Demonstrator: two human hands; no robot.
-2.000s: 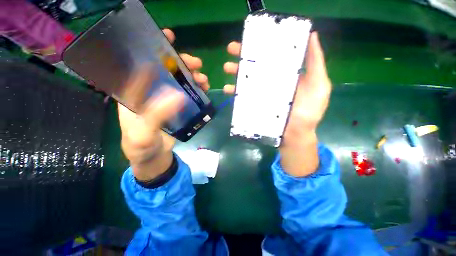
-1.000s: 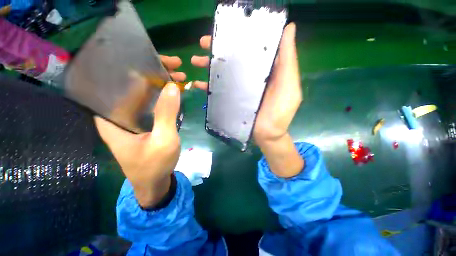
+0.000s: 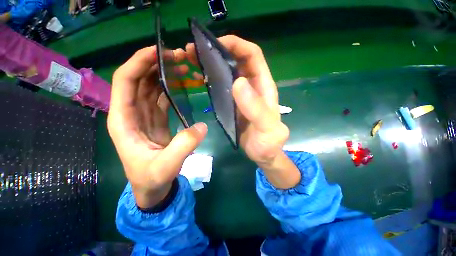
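My left hand (image 3: 145, 125) holds the screen panel (image 3: 168, 90), seen nearly edge-on as a thin dark line. My right hand (image 3: 257, 105) holds the housing (image 3: 218, 82), a black-rimmed plate with a grey inner face, tilted towards the panel. The two parts stand apart, facing each other, above the green bench. An orange flex cable (image 3: 194, 83) shows between them. My left thumb tip is near the panel's lower end. The panel's faces are mostly hidden by the angle.
White scraps (image 3: 198, 170) lie below my hands. Red bits (image 3: 359, 153) and a blue-and-cream tool (image 3: 407, 118) lie at right. A tall clear-plastic tray stack (image 3: 45, 165) stands at left, below a pink-wrapped post (image 3: 45, 70). A small device (image 3: 217, 8) sits on the far belt.
The panel and housing have turned from showing their broad faces to nearly edge-on, facing each other. My hands have come closer together. A white pointed piece now shows beside my right hand.
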